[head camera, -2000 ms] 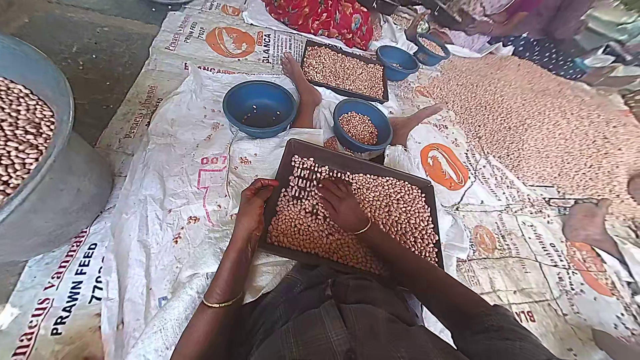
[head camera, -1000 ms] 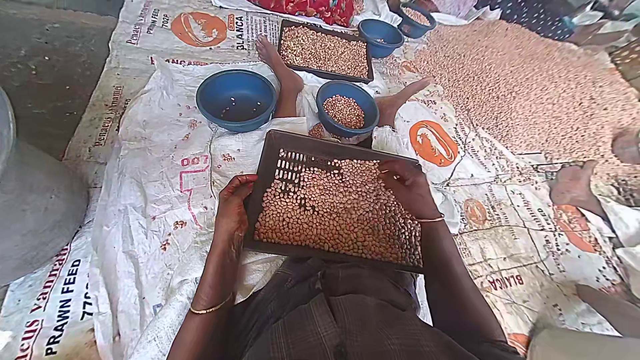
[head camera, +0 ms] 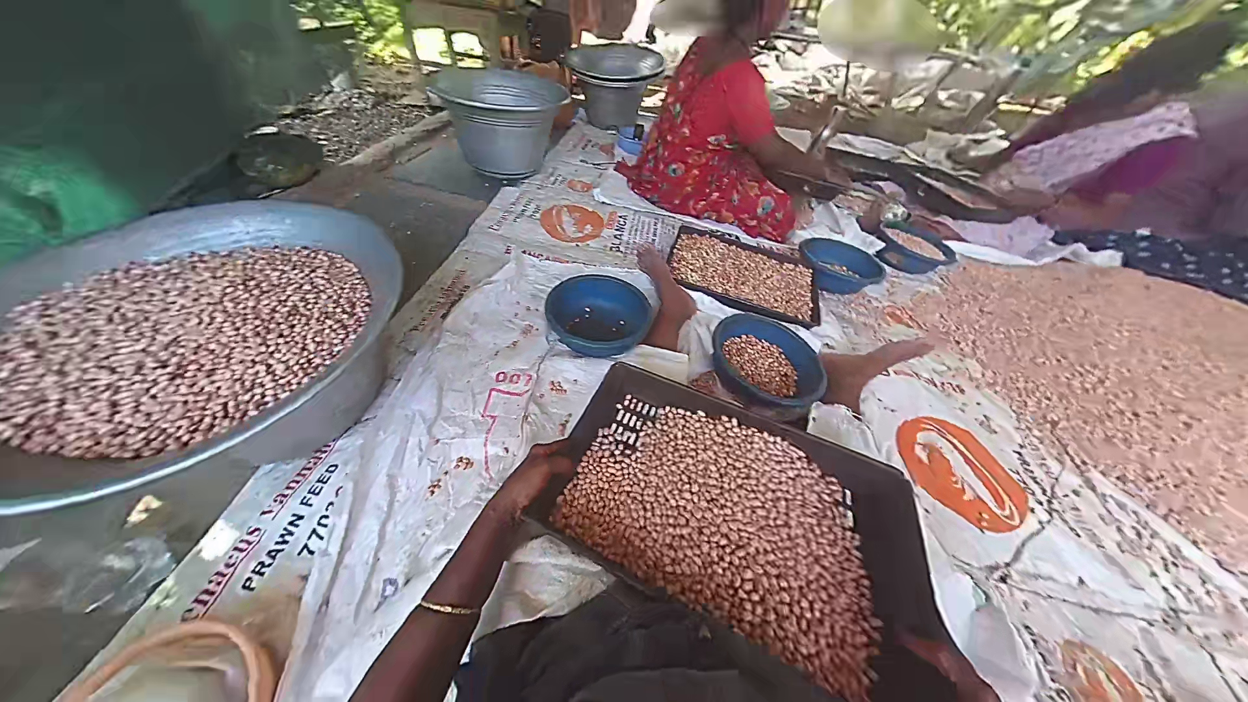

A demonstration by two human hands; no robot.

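Observation:
A dark slotted plastic tray [head camera: 882, 487] lies tilted across my lap, heaped with reddish-brown nuts or seeds [head camera: 721, 517]. My left hand [head camera: 536, 478] grips its left rim, fingers partly hidden by the edge. Down at the lower right corner, my right hand [head camera: 941, 663] holds the tray's right side, mostly cut off by the frame and blurred. The nuts lie toward the near and right parts, with bare slots at the upper left corner. Just beyond the tray, between my feet, a blue bowl [head camera: 804, 375] holds more nuts. A second blue bowl [head camera: 597, 341], with a few dark bits inside, stands left of it.
A large metal basin [head camera: 375, 292] of nuts stands at the left. Farther off are another nut-filled tray [head camera: 817, 310], two blue bowls, metal pots [head camera: 502, 127] and a seated person in red [head camera: 712, 146]. A broad spread of nuts [head camera: 1092, 370] covers printed sacks at the right.
My right hand has moved from over the nuts down to the tray's right side. The tray has turned and the nuts have shifted toward its near right. The view has swung up and left.

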